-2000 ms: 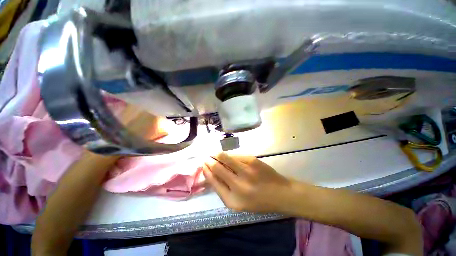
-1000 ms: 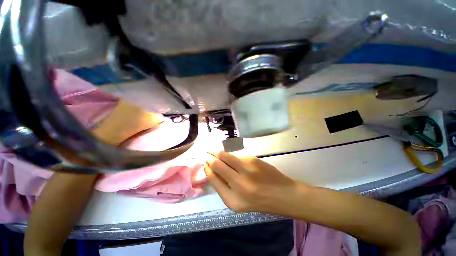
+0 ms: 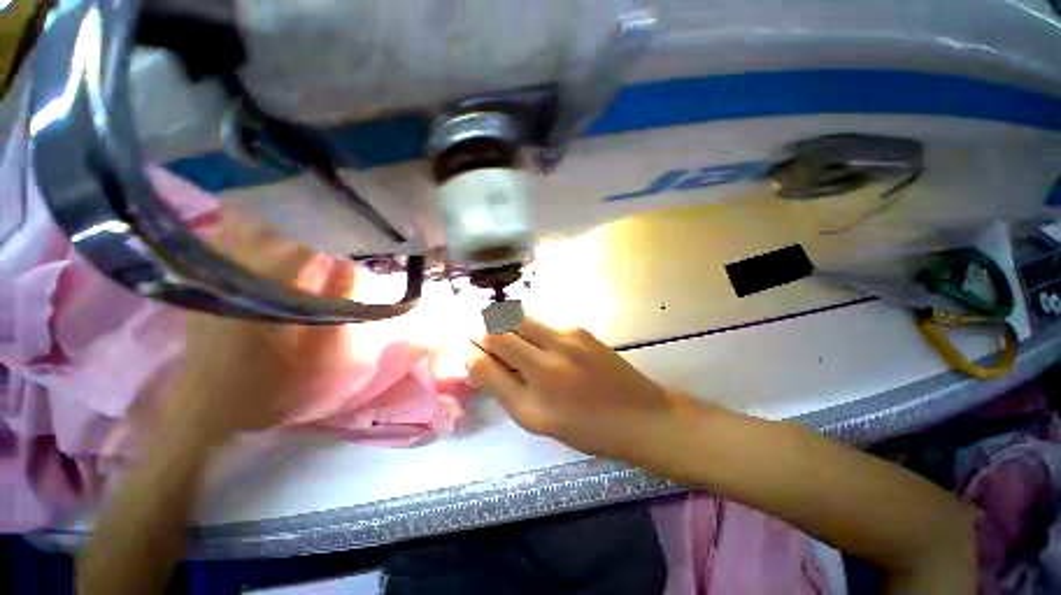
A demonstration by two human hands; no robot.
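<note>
A pink garment piece (image 3: pixel 378 401) lies bunched on the white table left of the needle area and spreads to the left edge. My right hand (image 3: pixel 564 384) pinches its edge between the fingertips, just in front of the small grey tab (image 3: pixel 503 316). My left hand (image 3: pixel 262 314) is blurred over the cloth, partly hidden by the curved shiny metal guard (image 3: pixel 151 256); its grip is unclear. The white sewing machine head (image 3: pixel 698 151) has a blue stripe. The whitish cylinder (image 3: pixel 486 215) hangs above the tab. Glare washes out the presser foot area.
Scissors with green and yellow loops (image 3: pixel 972 349) lie at the table's right end. A black rectangle (image 3: pixel 769 270) is on the bed. The ribbed grey front edge (image 3: pixel 465 502) curves below my hands. Pink cloth (image 3: pixel 745 552) shows below the edge, and more cloth at far right.
My left hand has drawn back towards me over the cloth. My right hand keeps its pinch near the tab. The view has shifted, and the guard and cylinder look smaller than one second ago.
</note>
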